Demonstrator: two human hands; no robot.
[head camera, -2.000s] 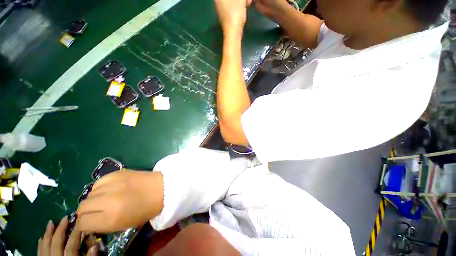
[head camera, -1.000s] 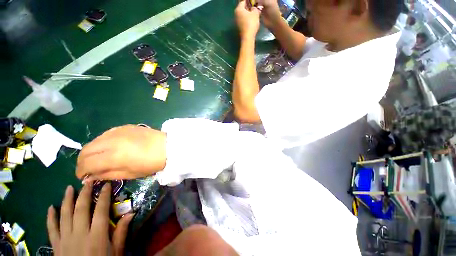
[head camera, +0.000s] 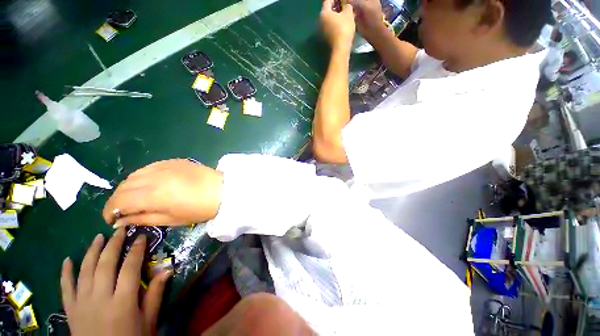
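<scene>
A black rounded-square watch housing lies on the green bench between my hands. Its battery, with a white cross-shaped pad, lies beside it. My left hand comes from the bottom edge, fingers spread. Its index fingertip holds the housing's near side and its thumb is beside the battery. My right hand, in a white sleeve, is bent over the housing's far side with its fingers together. A tiny shiny spot shows at its fingertips, but whether it holds a tool is hidden.
More housings with batteries lie farther off and heap at the left edge. A white scrap, a translucent bottle and thin metal tweezers lie beyond my hands. A neighbour in white works at upper right.
Two seconds ago my hands were lower in view and closer together. My right hand has since shifted up from my left fingers, uncovering the housing. Over the last second both have moved slightly.
</scene>
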